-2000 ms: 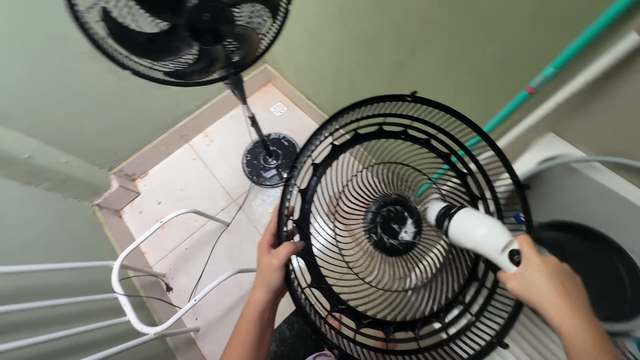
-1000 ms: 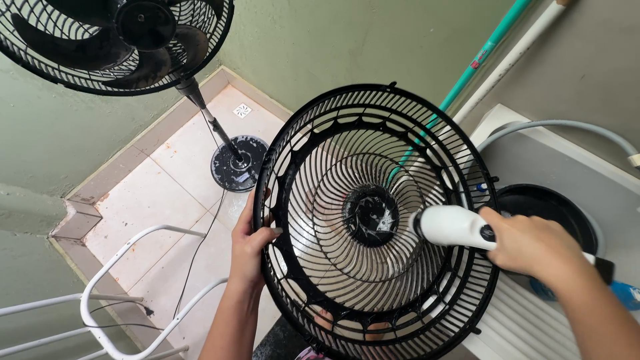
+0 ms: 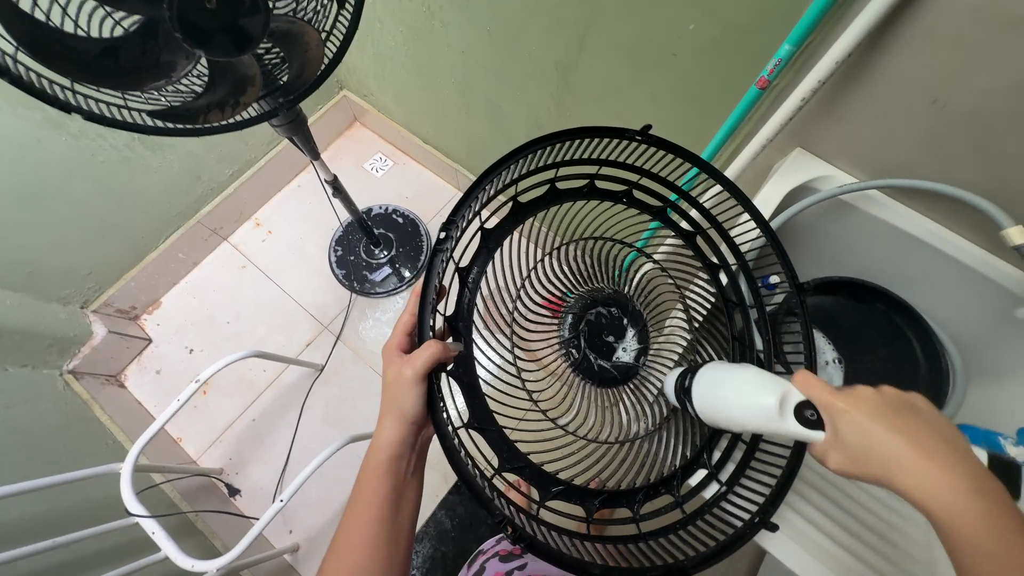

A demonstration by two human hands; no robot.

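My left hand (image 3: 412,360) grips the left rim of a round black plastic fan grille (image 3: 488,448), thumb on the near face. The grille is tilted up before me, with white suds on its central hub (image 3: 606,336). In my right hand (image 3: 888,432) is a white handheld electric scrubber (image 3: 744,398) with a black button. Its head touches the curved ribs right of the hub. At the upper left stands a black pedestal fan (image 3: 220,24), its blades exposed and its round base (image 3: 379,250) spotted with suds or water.
A white tubular metal rack (image 3: 140,488) stands at lower left, with a cord and plug (image 3: 230,486) over it. On the right, a laundry sink (image 3: 816,172) holds a black basin (image 3: 880,344) beside a grey hose (image 3: 904,186). A green pole (image 3: 744,108) leans there. A drain (image 3: 378,164) sits in the tiled floor.
The scrubber head has moved from beside the hub to the ribs at its lower right. Both hands keep their holds. The view has shifted somewhat.
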